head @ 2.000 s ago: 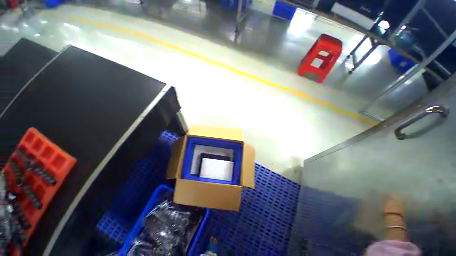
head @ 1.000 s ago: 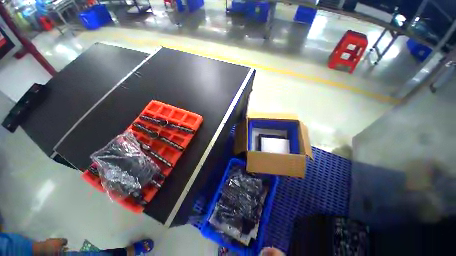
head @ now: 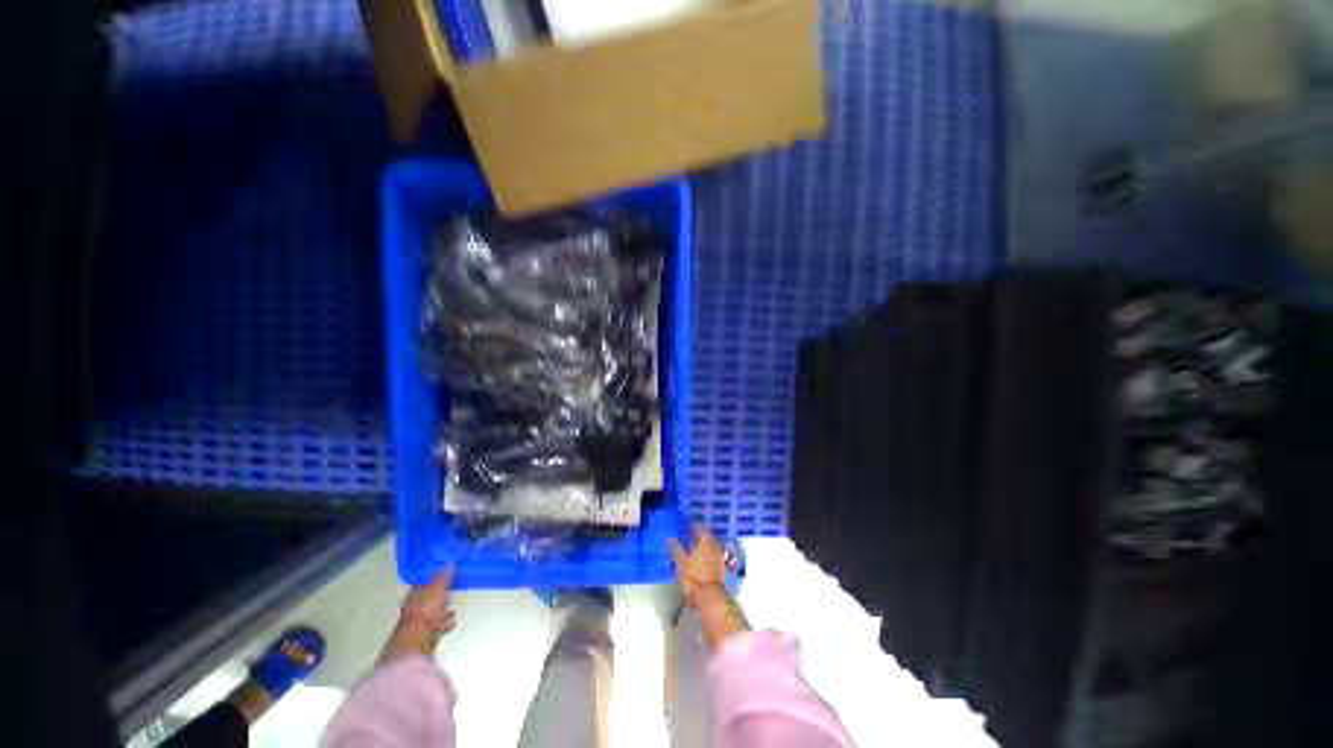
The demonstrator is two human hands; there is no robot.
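A blue plastic bin [head: 414, 365] lies in front of me, holding bagged black parts [head: 548, 351] in shiny clear plastic with a pale sheet under them. My left hand [head: 427, 607] is at the bin's near left corner, fingers on its rim. My right hand [head: 705, 567] is at the near right corner, fingers on the rim. The fingertips are blurred, and parts under the rim are hidden.
A brown carton [head: 643, 110] with a blue lining overhangs the bin's far end. A blue perforated pallet [head: 863, 190] lies beneath. A black tray stack [head: 950, 439] with loose shiny parts stands right. Another person's foot in a blue sandal [head: 287, 661] is at lower left.
The view has swung down onto the bin, which now appears straight in front. Both my hands have come to its near corners. The orange-red tray has left the view.
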